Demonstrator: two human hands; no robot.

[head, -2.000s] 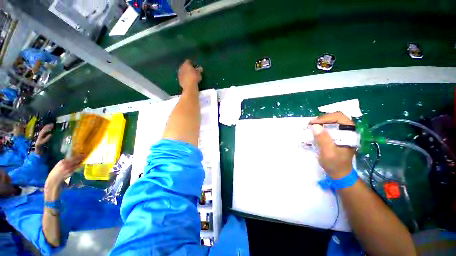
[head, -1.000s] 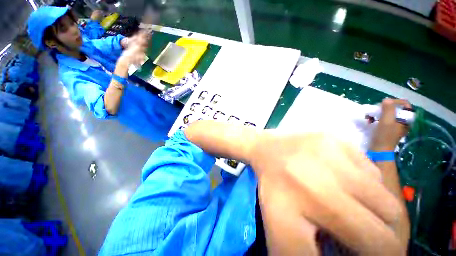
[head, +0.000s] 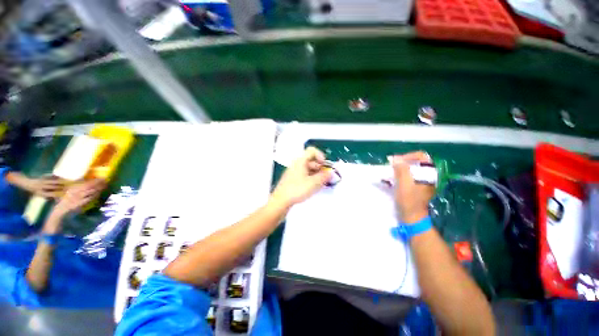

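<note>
My left hand point(head: 306, 176) is over the upper left corner of the white work paper point(head: 341, 236). Its fingertips hold a small electronic module point(head: 332, 175), dark-edged and blurred. My right hand point(head: 412, 185) holds the dispensing syringe point(head: 420, 172) like a pen near the paper's upper right. The syringe has a whitish barrel and a green rear cap, and its front end points left toward the module, with a gap between them. A blue wrist strap point(head: 414, 228) is on my right wrist. The syringe's fine tip is too blurred to tell.
A white blister tray point(head: 210, 157) with modules in its near pockets lies left. A green conveyor point(head: 263, 85) with several modules runs beyond the rail. A clear hose and orange-red cap point(head: 464, 251) lie right, beside a red bin point(head: 548, 262). A neighbour's hands are at a yellow bin point(head: 125, 141).
My left hand has moved away from close to the camera to the paper's upper left, and a module now shows in its fingertips. The view has turned back right. My right hand still holds the syringe.
</note>
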